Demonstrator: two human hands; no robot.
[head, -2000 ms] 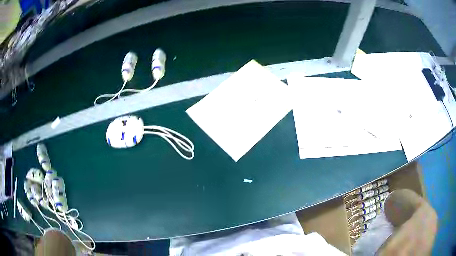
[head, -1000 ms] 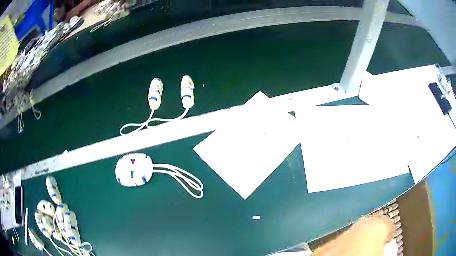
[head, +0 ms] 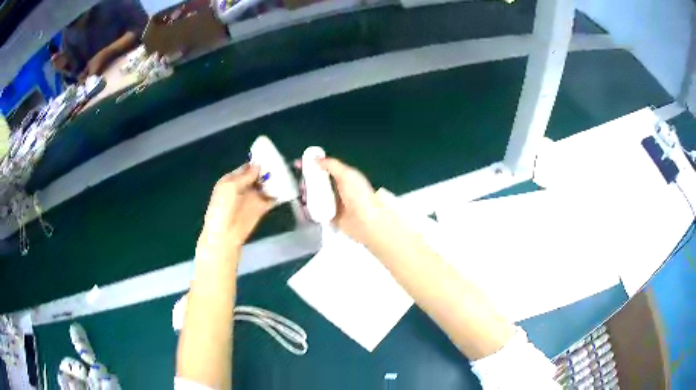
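My left hand (head: 236, 199) is shut on a white unit (head: 272, 169) with a blue mark, held tilted above the rail and belt. My right hand (head: 347, 190) is shut on a second white unit (head: 318, 187), held roughly upright beside the first. The hands are close together. Below, a round white piece (head: 180, 312) on the green bench is mostly hidden behind my left forearm; its looped cords (head: 273, 327) show to the right of the forearm.
White units (head: 80, 343) lie at the lower left. A loose paper sheet (head: 352, 293) and record sheets (head: 557, 236) with a dark clip (head: 658, 158) lie to the right. A carton (head: 647, 346) holds rows of units. A metal post (head: 538, 91) stands on the rail. A person (head: 103, 42) sits upper left.
Both hands have come in over the belt and each has taken a white unit. The two units no longer lie on the belt. The view has shifted, showing more of the far side.
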